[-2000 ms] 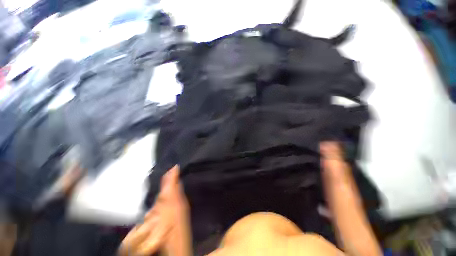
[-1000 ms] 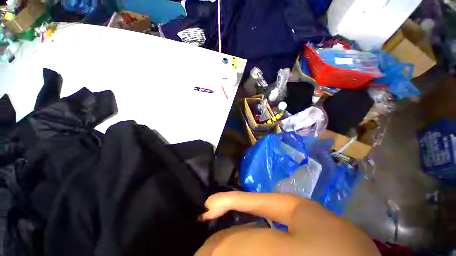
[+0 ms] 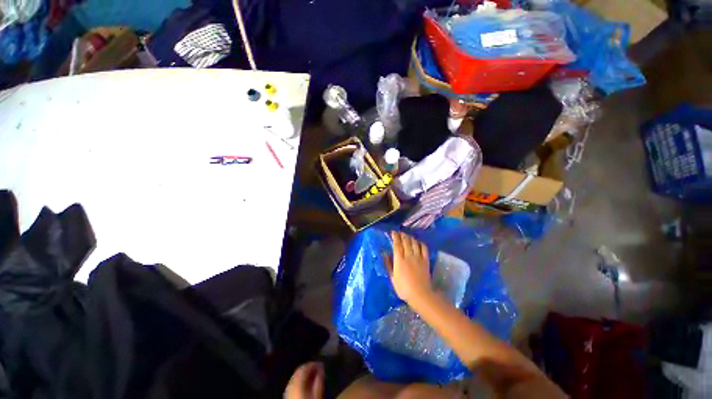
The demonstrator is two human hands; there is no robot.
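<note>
My right hand (image 3: pixel 410 269) rests on the blue plastic bag (image 3: pixel 355 308), palm down with fingers stretched out, beside the table. Clear plastic shows on top of the bag. My left hand (image 3: pixel 304 382) is partly visible at the bottom edge beside the black garment (image 3: pixel 156 327); its fingers are mostly cut off and its grip cannot be told. The garment lies bunched over the front left of the white table (image 3: pixel 156 203). A thin red stick (image 3: pixel 275 154) and a small dark tool (image 3: pixel 231 160) lie on the table.
Small spools (image 3: pixel 271 90) stand at the table's far corner. An open cardboard box (image 3: pixel 351 210) with bottles and striped cloth (image 3: pixel 441 183) are behind the blue bag. A red basket (image 3: pixel 500 66) is farther back. Dark red cloth (image 3: pixel 593 354) is at lower right.
The view has turned right. My right hand has left the black garment's edge and moved onto the blue bag. My left hand now shows at the bottom.
</note>
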